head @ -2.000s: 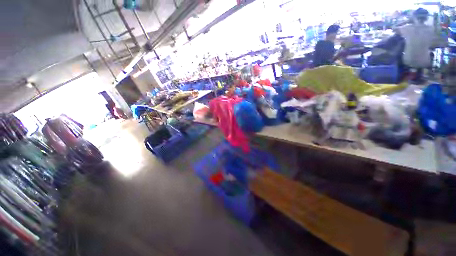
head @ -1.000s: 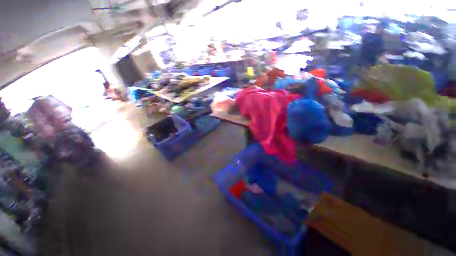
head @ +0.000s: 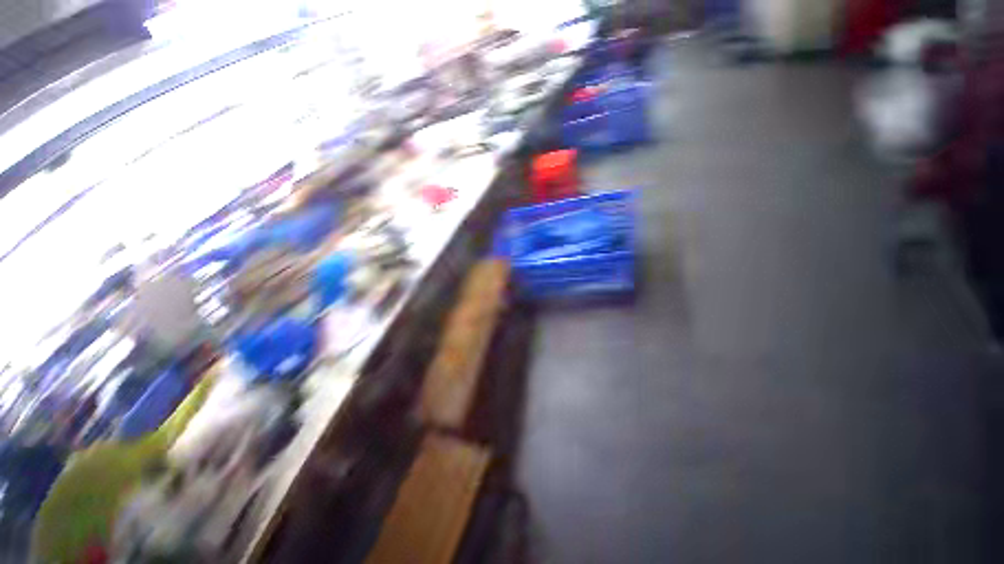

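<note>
Neither of my hands is in the picture. The view is strongly blurred. A long table point(head: 319, 423) with a pale edge runs from the bottom left up to the top middle. Its top bears blurred piles: a blue bundle point(head: 275, 348), a yellow-green cloth or bag point(head: 88, 498) at the lower left, and whitish bags point(head: 220, 432). A small red thing point(head: 438, 196) lies farther up the table. Two brown wooden benches point(head: 465, 344) stand end to end along the table.
A blue slatted crate point(head: 573, 249) with blue contents stands on the floor past the benches. Behind it are a red stool point(head: 554, 174) and another blue crate point(head: 608, 115). Grey floor point(head: 749, 419) runs along the right. Dark red and white blurred things hang or stand at the right edge.
The view has swung far to the right along the table. The pink cloth, the crate beneath it and the left-hand garment racks have left the picture; the floor aisle now shows at right.
</note>
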